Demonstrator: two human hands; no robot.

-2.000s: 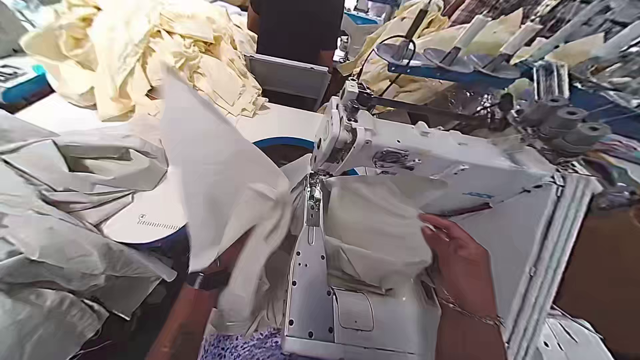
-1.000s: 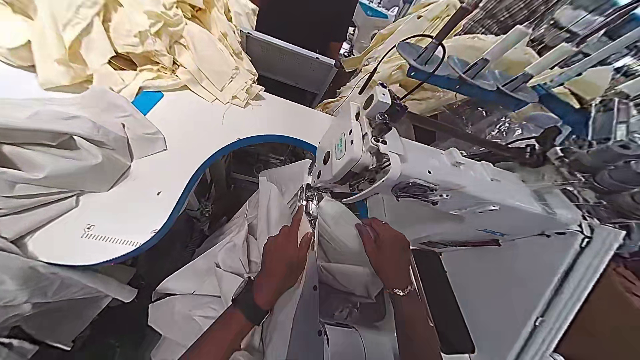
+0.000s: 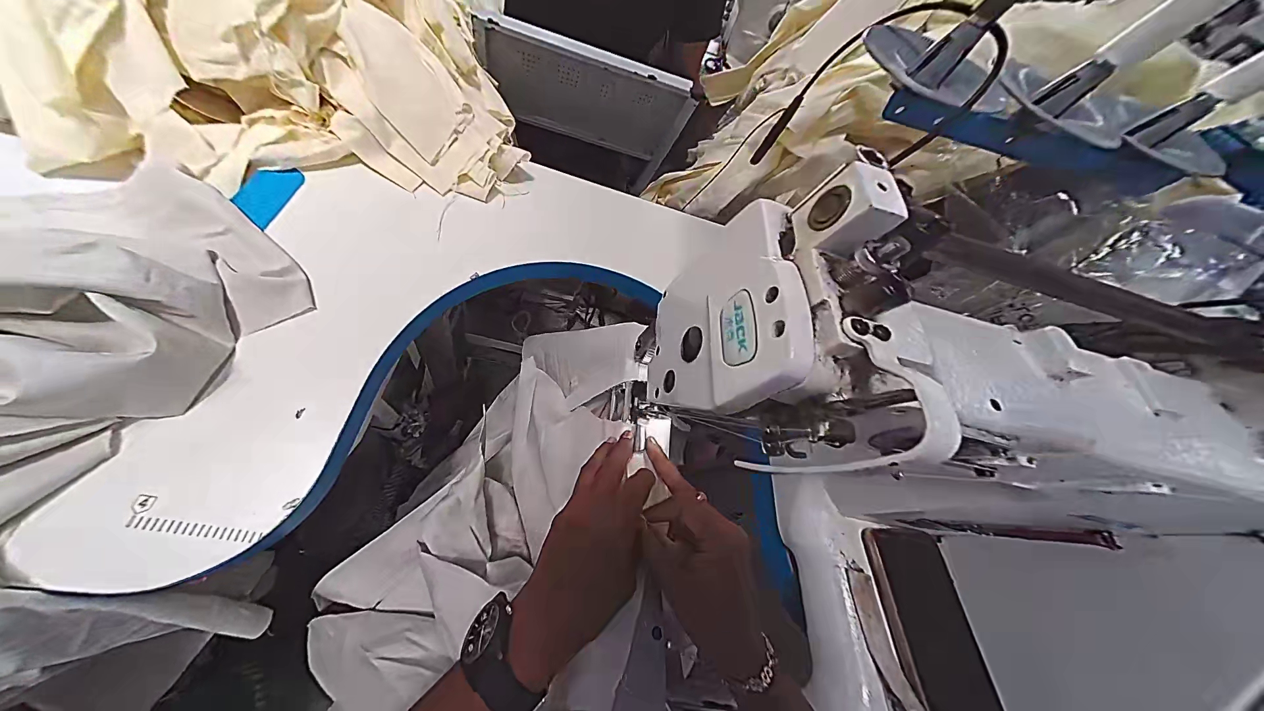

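Both of my hands are close together at the needle area of a white Jack industrial sewing machine (image 3: 736,331). My left hand (image 3: 592,533), with a dark watch at the wrist, presses its fingertips on white fabric (image 3: 494,494) just before the presser foot (image 3: 640,400). Close against it on the right, my right hand (image 3: 701,558), with a bracelet, has its index finger stretched to the cloth by the foot and its other fingers curled on the fabric edge. The cloth hangs in folds to the left and below; its part beneath my hands is hidden.
A white table (image 3: 365,257) with a blue-edged cutout curves round the left. White fabric (image 3: 109,296) lies on its left part, and a heap of cream fabric (image 3: 326,79) at the back. Thread stands (image 3: 1057,94) are at the upper right, a grey metal panel (image 3: 592,84) behind.
My hands have come together at the presser foot; one second ago the right was farther to the right. The white cloth, raised two seconds ago, now hangs low. The view has moved closer to the machine.
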